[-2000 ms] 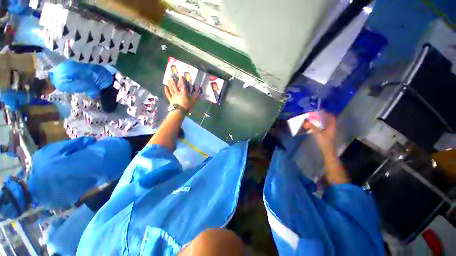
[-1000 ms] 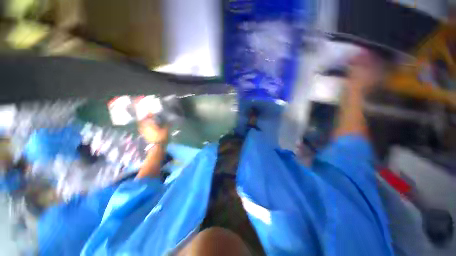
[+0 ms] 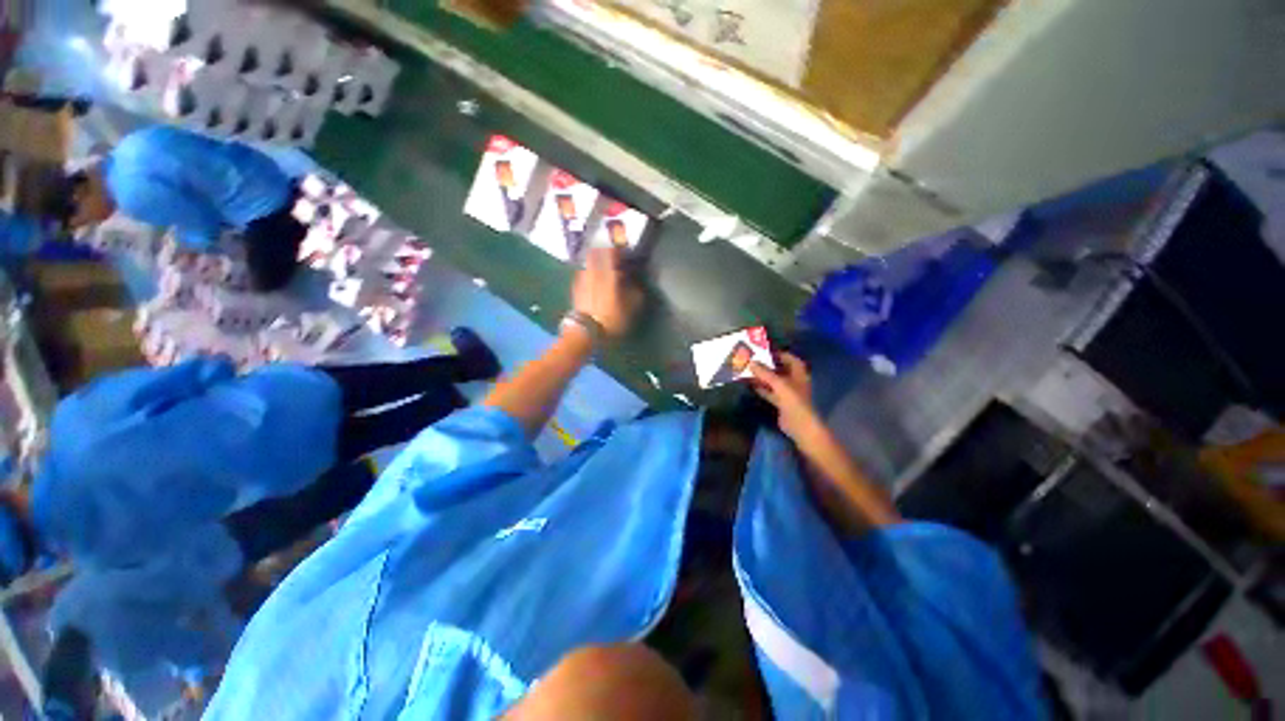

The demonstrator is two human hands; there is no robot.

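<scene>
Three white phone boxes (image 3: 500, 185) with red corners and dark phone pictures lie in a row on the green bench (image 3: 409, 169). My left hand (image 3: 605, 292) is at the near edge of the rightmost box (image 3: 620, 227); the fingers are blurred, and I cannot tell whether they grip it. My right hand (image 3: 788, 389) holds another phone box (image 3: 733, 356) by its right end, over the bench's near right corner, picture side up.
Stacked cartons (image 3: 240, 71) stand at the upper left. People in blue smocks (image 3: 183, 451) are at the left. A blue crate (image 3: 916, 303) is beyond the bench's right end. Dark machine beds (image 3: 1064, 542) are at the right.
My right hand has come back from the far right to the bench with a box. Three boxes now show in the row. The view has swung back left after a blurred turn right.
</scene>
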